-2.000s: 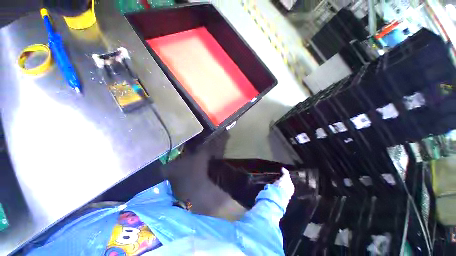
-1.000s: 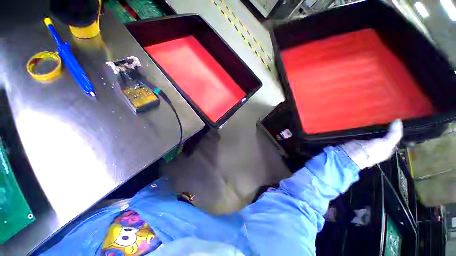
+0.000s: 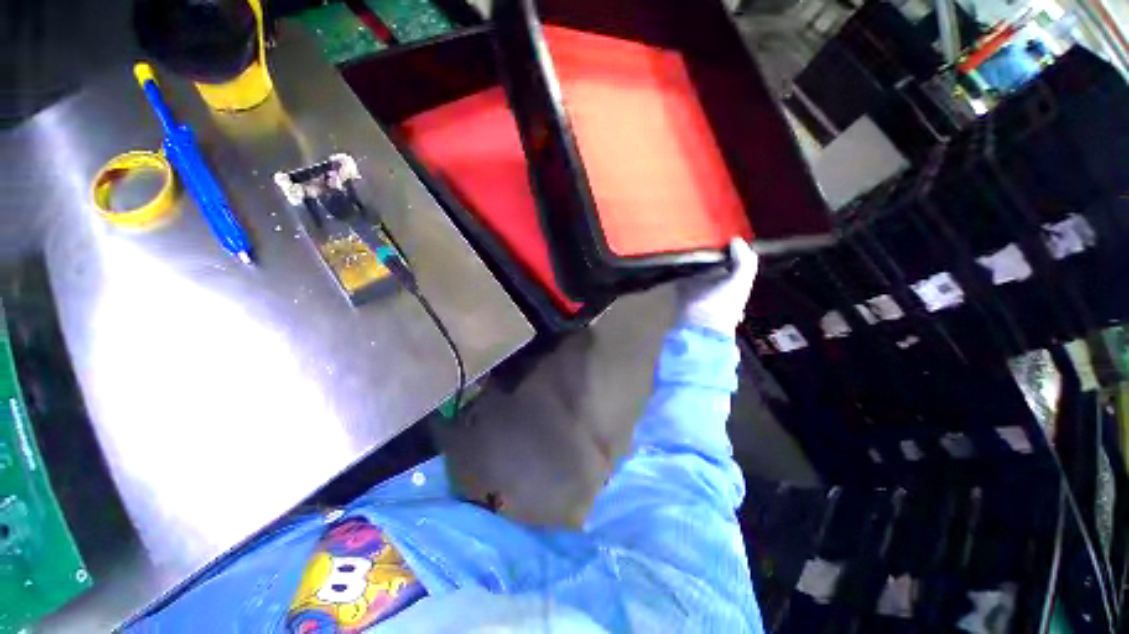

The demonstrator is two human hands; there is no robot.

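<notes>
My right hand (image 3: 722,295), in a white glove, grips the near rim of a black tray (image 3: 780,186) with a red lining (image 3: 644,143). The held tray is tilted and hangs above and partly over a second black tray (image 3: 440,74). That lower tray also has a red lining (image 3: 483,167) and stands beside the right edge of the bench. The held tray hides its right part. Whether the two trays touch I cannot tell. The fingers under the held tray are hidden. My left hand is not in view.
On the steel bench (image 3: 223,409) lie a soldering iron stand (image 3: 353,266) with a cable, a blue tool (image 3: 204,192), a yellow ring (image 3: 134,190) and a black-and-yellow container (image 3: 235,87). A green board (image 3: 31,508) is at the left edge. Labelled black trays (image 3: 891,372) are stacked at right.
My right hand first reached to the stacks at right, then held a red-lined tray there. Now it has carried that tray left, over the tray beside the bench.
</notes>
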